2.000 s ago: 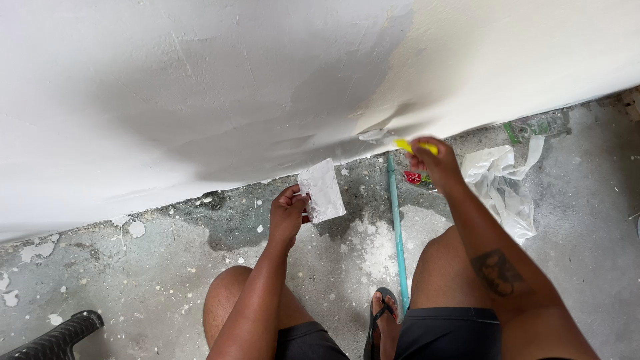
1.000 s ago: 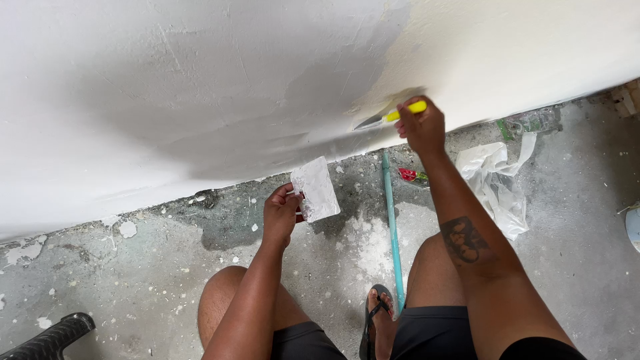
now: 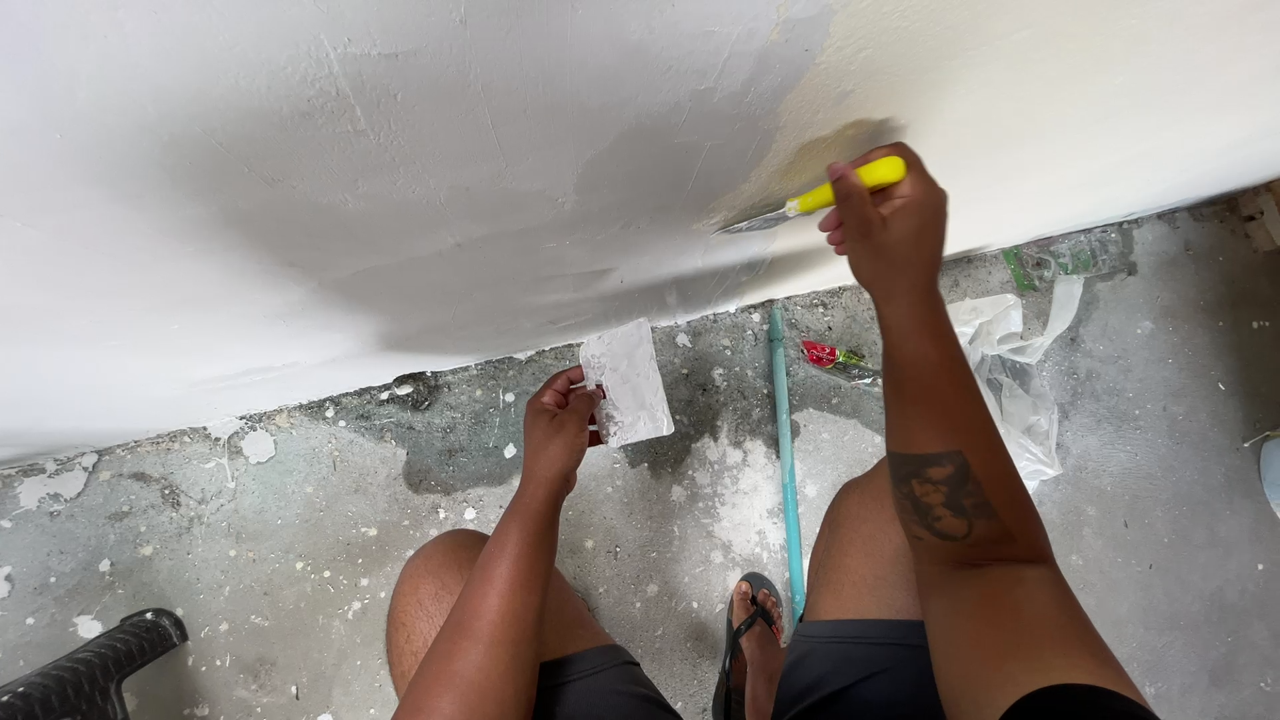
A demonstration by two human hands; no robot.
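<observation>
My right hand (image 3: 888,225) grips the yellow handle of a putty knife (image 3: 845,187). The knife's metal blade points left and lies against or very near the painted wall (image 3: 520,130), just below a darker yellowish patch. Lower and to the left, my left hand (image 3: 562,425) pinches the left edge of a flat, squarish white plate (image 3: 628,385) smeared with white paste. This plate is held in front of the foot of the wall. Grey, damp-looking areas spread over the lower wall.
A teal pole (image 3: 786,470) lies on the stained concrete floor (image 3: 330,560) between my legs. Beyond it are a red and green wrapper (image 3: 835,357), a crumpled clear plastic bag (image 3: 1015,390) and green-marked clear plastic (image 3: 1075,258). A black plastic object (image 3: 100,660) stands at lower left.
My right hand has moved up the wall with the putty knife since the earliest frame. My left hand still holds the plate in about the same place.
</observation>
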